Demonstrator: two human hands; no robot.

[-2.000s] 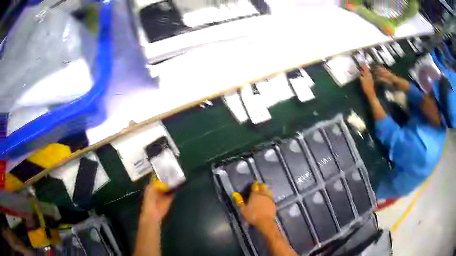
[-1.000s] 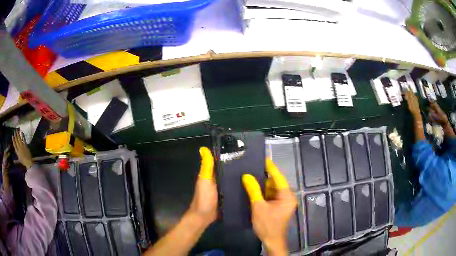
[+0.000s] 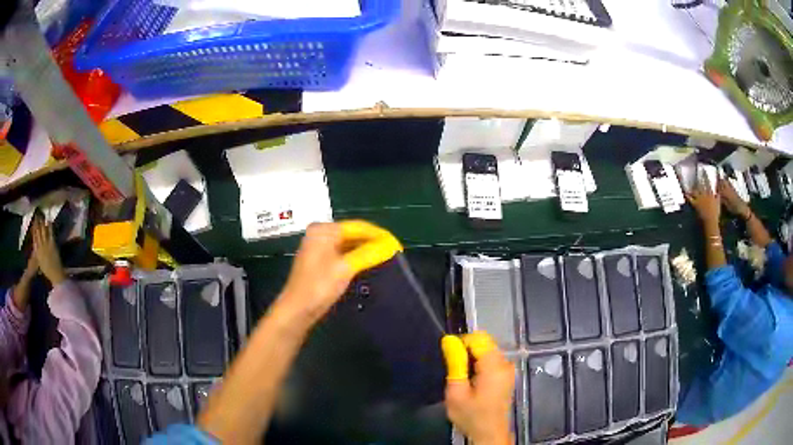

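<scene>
A dark slab with small camera openings, which looks like a phone with its back cover (image 3: 383, 326), is tilted between my hands above the black work mat. My left hand (image 3: 335, 261), with yellow finger cots, pinches its top edge. My right hand (image 3: 478, 378), also in yellow cots, pinches its lower right side. A thin pale line runs between my fingertips along the right edge; whether it is film or the cover's edge cannot be told. The slab's lower part blends into the dark mat.
Grey blister trays with dark covers stand right (image 3: 519, 304) and left (image 3: 226, 322). An open white box (image 3: 283, 195) and boxes with phones lie on the green belt. An emergency stop (image 3: 121, 273) stands left. A blue basket (image 3: 235, 65) is above. People work at both sides.
The dark slab has tilted and no longer stands upright between my hands. My left hand has moved up to its top edge, my right hand slightly down. The belt boxes appear shifted left.
</scene>
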